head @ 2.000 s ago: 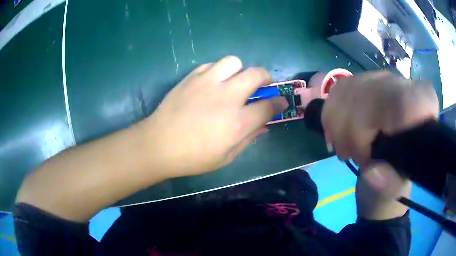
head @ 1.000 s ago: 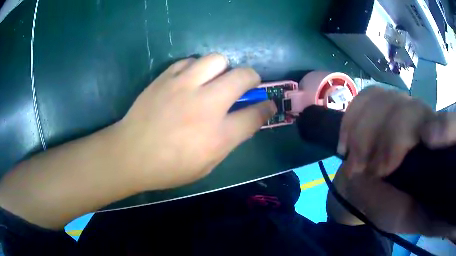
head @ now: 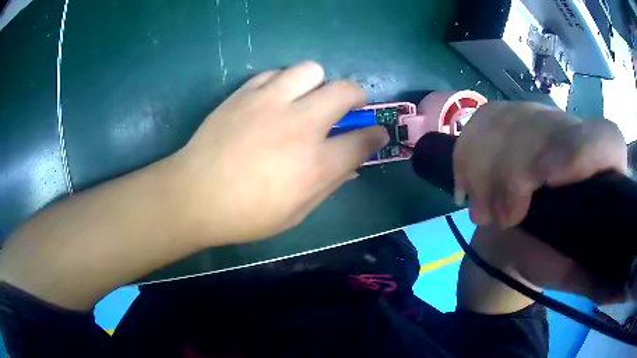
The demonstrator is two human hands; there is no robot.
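A pink handheld fan (head: 433,112) lies on the green bench, its round head to the right and its open handle to the left. The handle shows a blue battery (head: 356,122) and a green circuit board (head: 387,115). My left hand (head: 272,154) holds the handle, its fingers over the battery and the board's edge. My right hand (head: 527,157) is closed around a black electric screwdriver (head: 436,159). The screwdriver's front end is at the joint between handle and head; its tip is hard to make out. My right hand hides part of the fan head.
A silver-white screw feeder (head: 513,42) with a dark side stands at the upper right. The green bench (head: 154,63) has a white front edge. A black cord (head: 510,280) hangs below my right hand, over the blue floor (head: 436,241).
Over the last second the view has shifted slightly. My left hand stays on the handle and the screwdriver stays at the joint, with small movement of my right hand.
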